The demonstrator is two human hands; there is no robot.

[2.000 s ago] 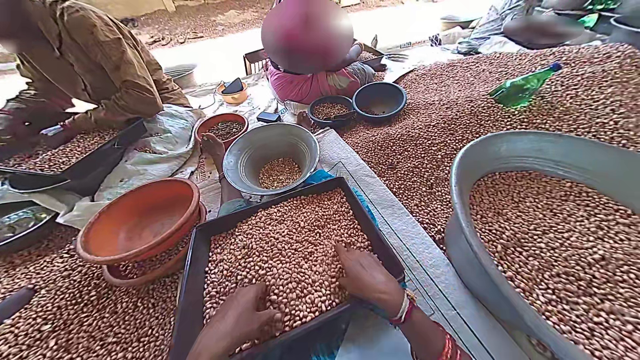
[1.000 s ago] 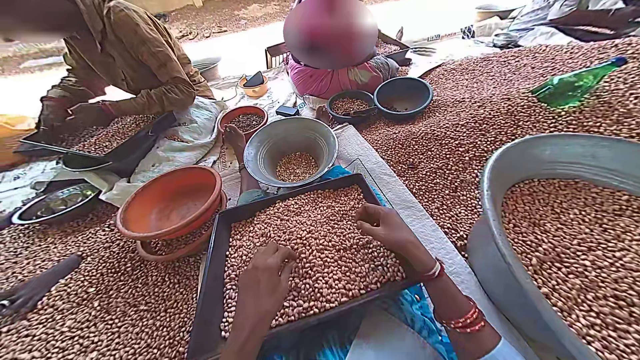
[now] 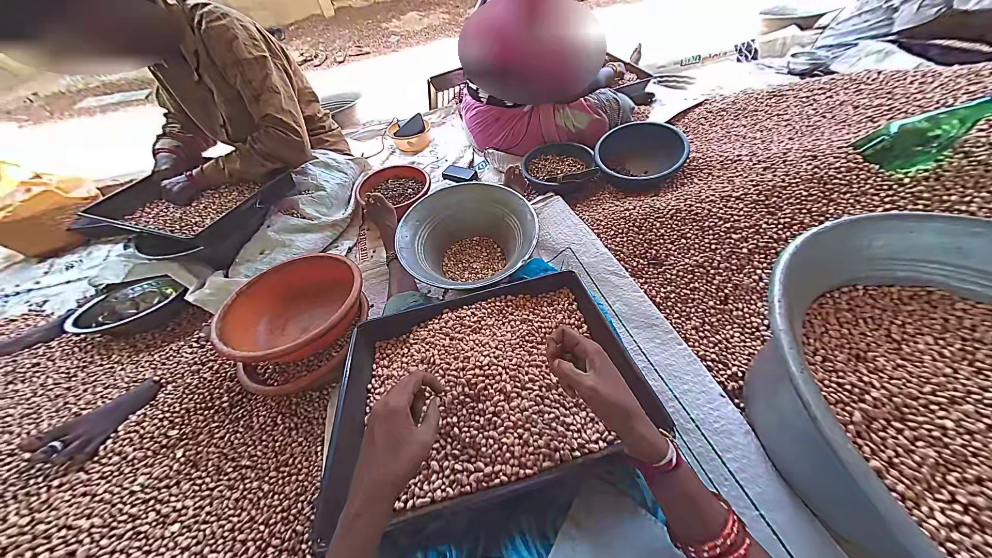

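Observation:
A black rectangular tray [image 3: 353, 387] lies in front of me, filled with shelled peanuts [image 3: 496, 387]. Over its left part is my left hand [image 3: 403, 426], thumb and fingertips curled close together. My right hand [image 3: 585, 372] is above the tray's right side, its fingers bent toward the thumb. Whether either hand pinches a nut cannot be seen. Just beyond the tray stands a metal basin [image 3: 418, 248] with some nuts at its bottom. Left of the tray, an orange plastic bowl [image 3: 287, 310] rests tilted on another bowl holding dark pieces.
A large metal tub [image 3: 798, 364] of nuts stands at right, beside a nut heap [image 3: 697, 248] with a green bottle [image 3: 922, 139]. Two people sit beyond, one at another black tray [image 3: 232, 217]. Another person's hand [image 3: 93, 426] rests on nuts at left. Dark bowls [image 3: 643, 151] stand farther back.
My right hand has risen from the nuts, where it lay two seconds ago, and its fingers have curled. My left hand has stayed over the tray's left part. The view has shifted.

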